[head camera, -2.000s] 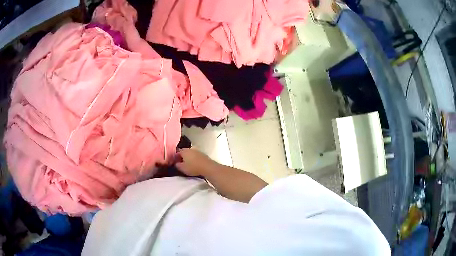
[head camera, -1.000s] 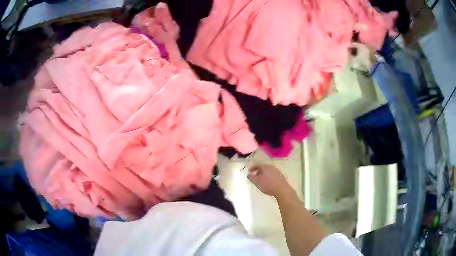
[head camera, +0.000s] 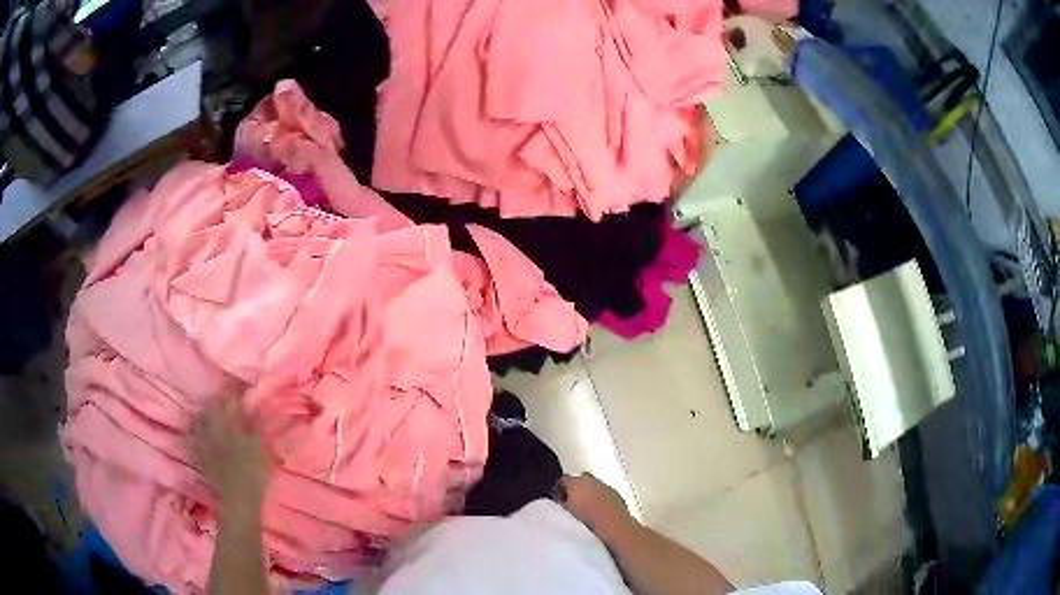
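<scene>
A large crumpled salmon-pink garment heap (head camera: 337, 325) fills the left of the view. My left hand (head camera: 233, 436) is blurred and rests on or just over the front of this heap; its fingers and any grip cannot be made out. My right hand (head camera: 575, 494) is low in the middle, beside a dark shape at the edge of my white clothing. It is partly hidden and small, so its fingers cannot be told.
A second pink pile (head camera: 546, 105) lies at the top over black cloth with a magenta edge (head camera: 663, 291). Pale boards (head camera: 895, 355) and a cream frame (head camera: 756, 314) stand right, above beige floor tiles (head camera: 674, 407). Striped cloth (head camera: 47, 87) and a white-topped surface (head camera: 140, 128) are upper left.
My left hand has come into view at the pink heap. My right hand has moved back towards my body from over the floor. The whole view has shifted with my head.
</scene>
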